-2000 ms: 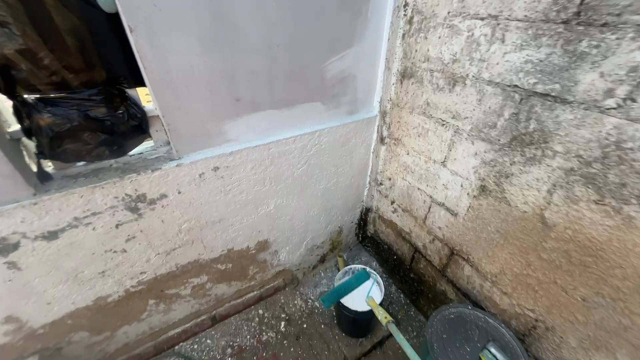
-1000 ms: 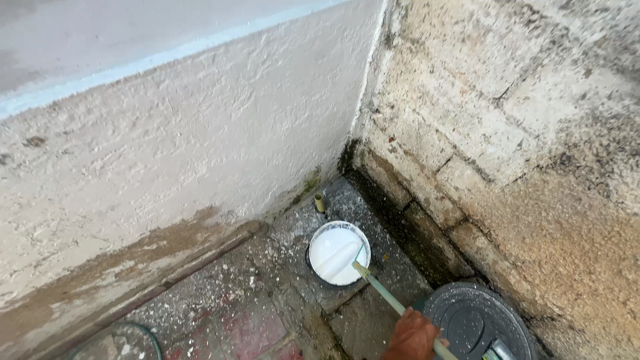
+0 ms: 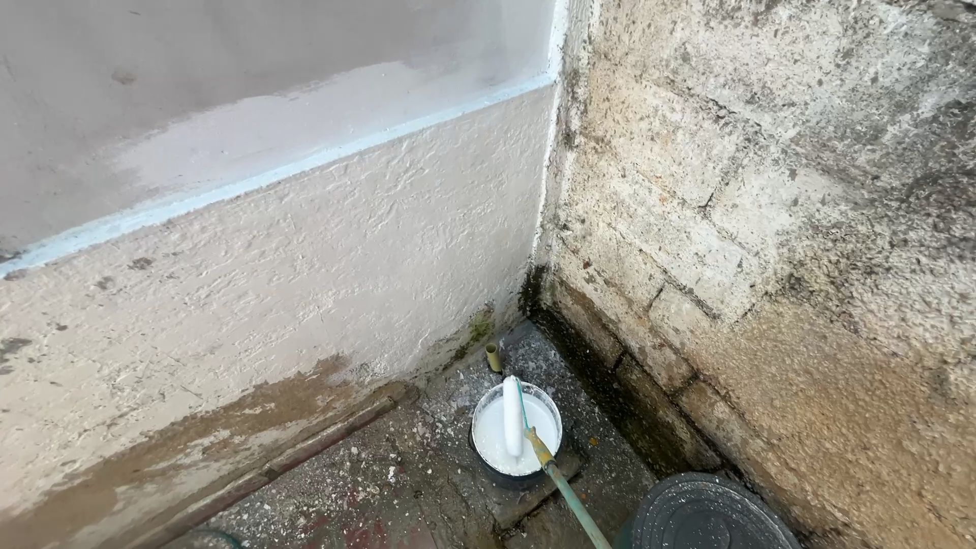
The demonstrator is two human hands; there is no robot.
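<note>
A paint roller (image 3: 513,418), its cover coated white, rests over a round bucket of white paint (image 3: 540,415) on the ground near the wall corner. Its long greenish pole (image 3: 573,499) with a yellowish socket runs down to the bottom edge of the view. Neither of my hands shows; whatever holds the pole is outside the frame. Behind the roller rises the partly painted wall (image 3: 328,252), with a pale blue-white ledge (image 3: 320,158) across it.
A dark round lid spattered with white (image 3: 709,515) lies at the lower right. A short pipe stub (image 3: 494,357) stands behind the bucket. The rough block wall (image 3: 686,213) bounds the right side, with a mossy gutter (image 3: 633,404) at its foot.
The roller cover has gone from teal to white. One second ago it lay in the paint with a hand on the pole; now it is raised above the paint and the hand is out of view.
</note>
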